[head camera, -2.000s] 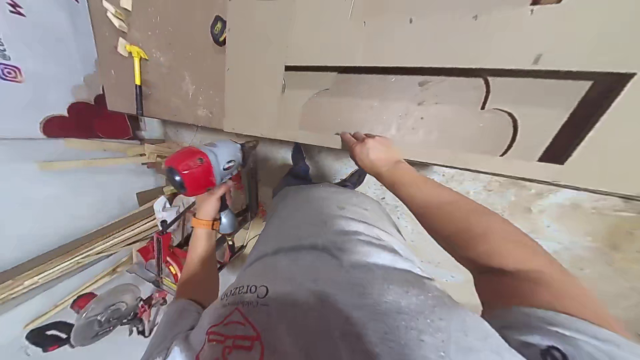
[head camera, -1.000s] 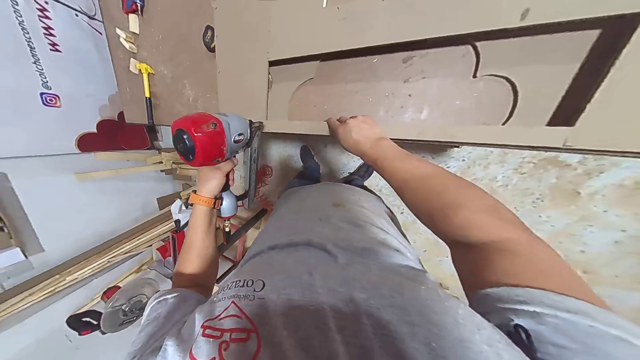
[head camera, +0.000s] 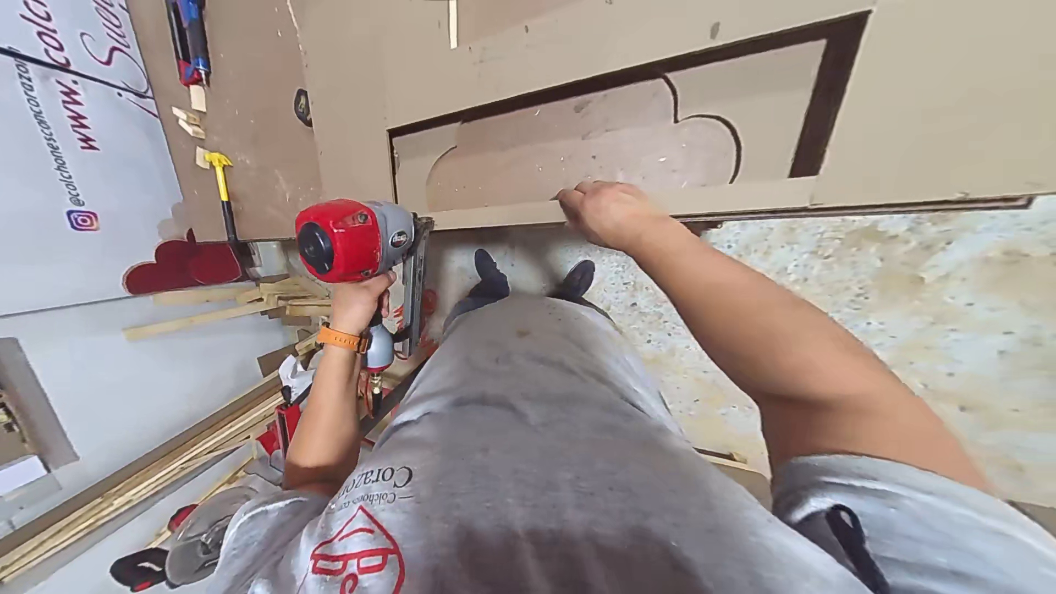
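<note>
My left hand (head camera: 360, 304) grips the handle of a red and grey pneumatic nail gun (head camera: 351, 239), whose nose and magazine stand by the near edge of the worktable. An air fitting hangs below the handle. My right hand (head camera: 606, 213) is on the near edge strip of a large brown fiberboard sheet (head camera: 932, 107), its fingers curled over the strip. The sheet has a long rectangular cutout, and within it lies a thin panel with a curved, cloud-like outline (head camera: 577, 148). My right fingertips rest beside this panel's near side.
A yellow claw hammer (head camera: 221, 186), a tape measure (head camera: 302, 107) and blue-handled tools (head camera: 195, 41) lie on the worktable (head camera: 256, 49). Wood strips (head camera: 165, 470) and a red cloud-shaped piece (head camera: 186, 266) are at the left. A miter saw (head camera: 206, 532) stands low at the left.
The nail gun in my left hand has shifted relative to the table edge. My right hand stays on the edge strip. The view has shifted somewhat.
</note>
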